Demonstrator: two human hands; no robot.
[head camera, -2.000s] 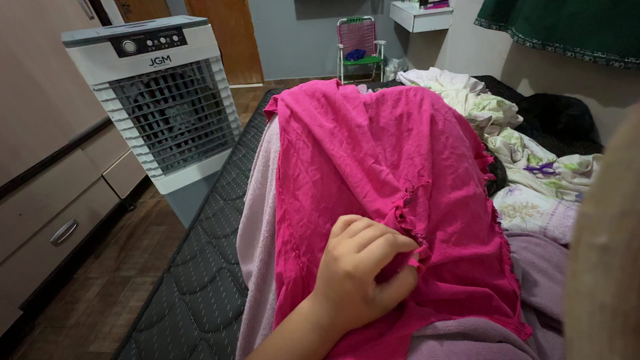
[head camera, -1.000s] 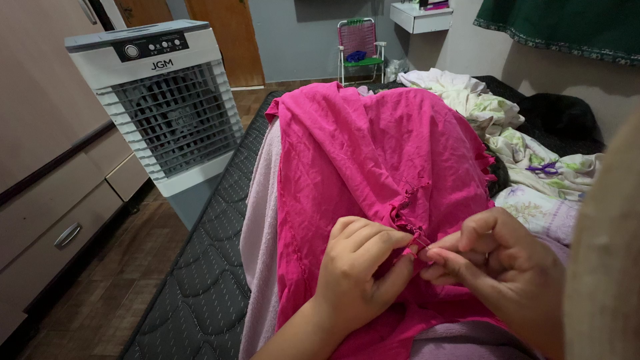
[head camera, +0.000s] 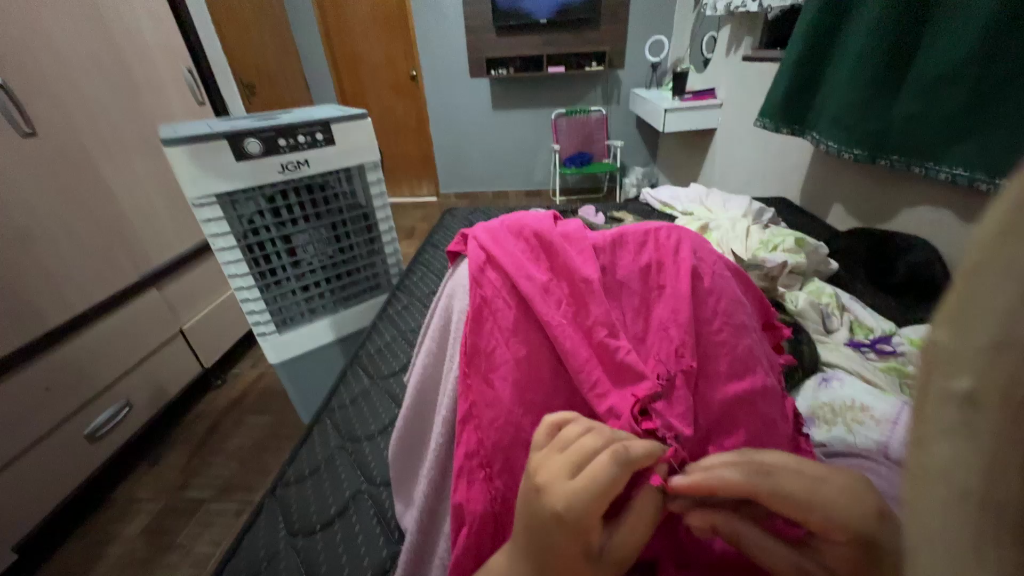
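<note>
Bright pink fabric (head camera: 560, 320) with frayed edges lies draped over my raised legs, on top of a pale lilac cloth (head camera: 432, 408). My left hand (head camera: 588, 488) pinches a gathered, ragged part of the pink fabric between thumb and forefinger. Right beside it, the fingertips of my right hand (head camera: 776, 504) are pinched together at the same gathered spot. Whether they hold a thread, a needle or only the fabric is too small to tell. Purple-handled scissors (head camera: 876, 346) lie on the floral bedding to the right.
A dark quilted mattress (head camera: 344, 480) is under the cloths. An air cooler (head camera: 312, 248) stands on the floor at its left, near a wardrobe (head camera: 88, 192). Crumpled floral bedding (head camera: 768, 240) and a dark furry shape (head camera: 892, 268) are at the right. A blurred beige object (head camera: 964, 384) blocks the right edge.
My right hand, out of view two seconds ago, came in from the right and is now closer to my left hand at the gathered fabric. My left hand keeps its pinch. The view has tilted up.
</note>
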